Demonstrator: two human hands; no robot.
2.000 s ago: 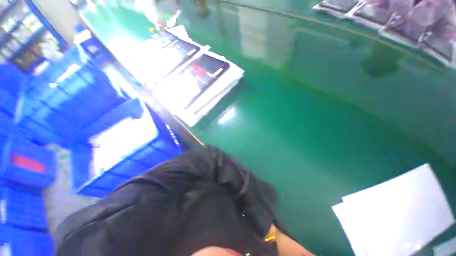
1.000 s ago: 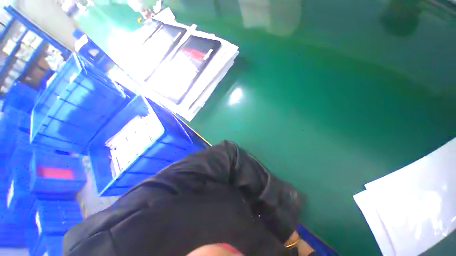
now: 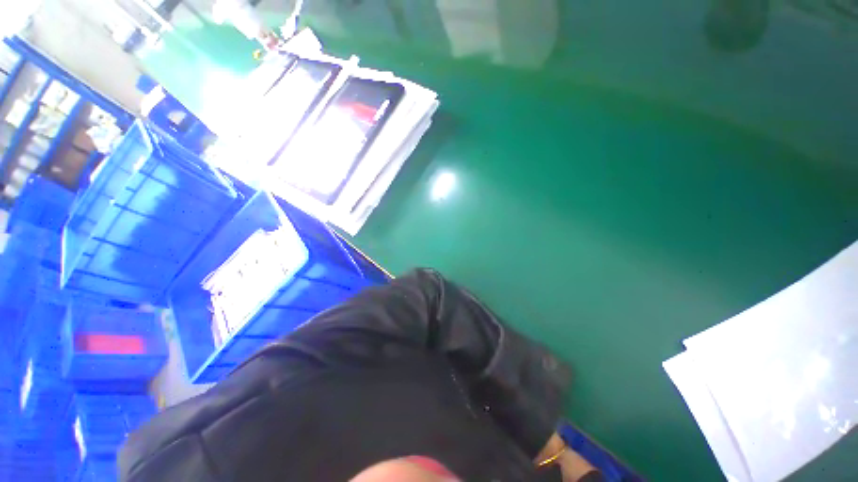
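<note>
My left sleeve, black and shiny, bends across the bottom middle. At its end a yellow band circles the wrist, and only a small part of my left hand [image 3: 572,463] shows; its fingers are hidden or cut off. My right hand is not in view. Overlapping white paper sheets [image 3: 776,377] lie on the green bench [image 3: 564,235] at the right. Glossy black panels [image 3: 350,127], one with a red mark, lie on a white layered stack [image 3: 395,151] at the bench's upper left, partly washed out by glare.
A blue bin [image 3: 282,306] holding a row of white pieces stands beside the bench at the left. Another blue bin [image 3: 141,216] is behind it. A lower blue bin shows a red patch [image 3: 111,344]. A blue rack [image 3: 71,94] stands at the upper left. A blue edge runs by my wrist.
From two seconds ago the view has shifted; the sheets sit further right and the far panels at the upper right have left the picture. My wrist shows slightly further right, by the blue edge.
</note>
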